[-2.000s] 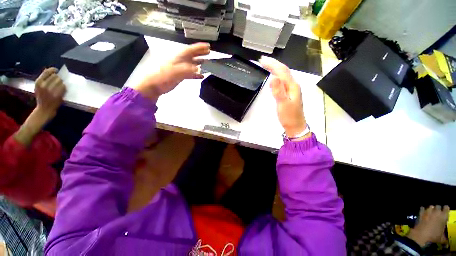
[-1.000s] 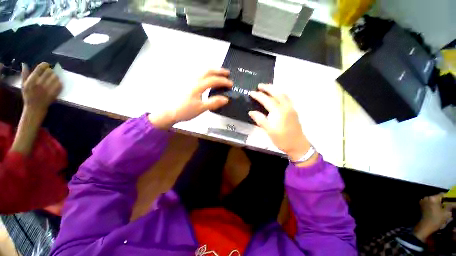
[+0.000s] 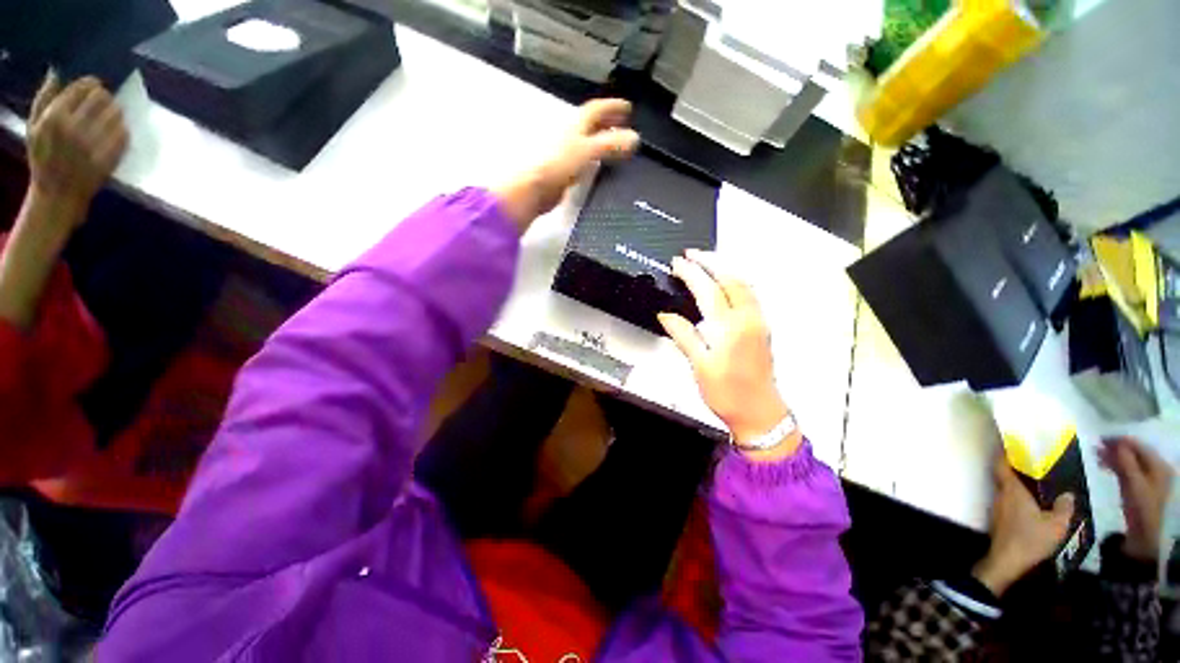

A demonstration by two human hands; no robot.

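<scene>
A closed black gift box (image 3: 634, 240) with white lettering lies flat on the white table in front of me, its near side facing me. My left hand (image 3: 582, 153) is over the box's far left corner, fingers reaching towards its far edge; whether they touch it I cannot tell. My right hand (image 3: 722, 334) is at the box's near right corner, fingers on its top edge and side.
An open box base with a white device (image 3: 265, 35) stands at left. Stacked covers (image 3: 744, 84) stand at the far side. Finished black boxes (image 3: 964, 279) stand at right. Neighbours' hands show at left (image 3: 78, 136) and right, where one holds a yellow-and-black carton (image 3: 1055, 473).
The box's lid is down, where it was raised two seconds ago. My left hand has moved from the box's near side to its far left corner. The right neighbour's carton has come into view.
</scene>
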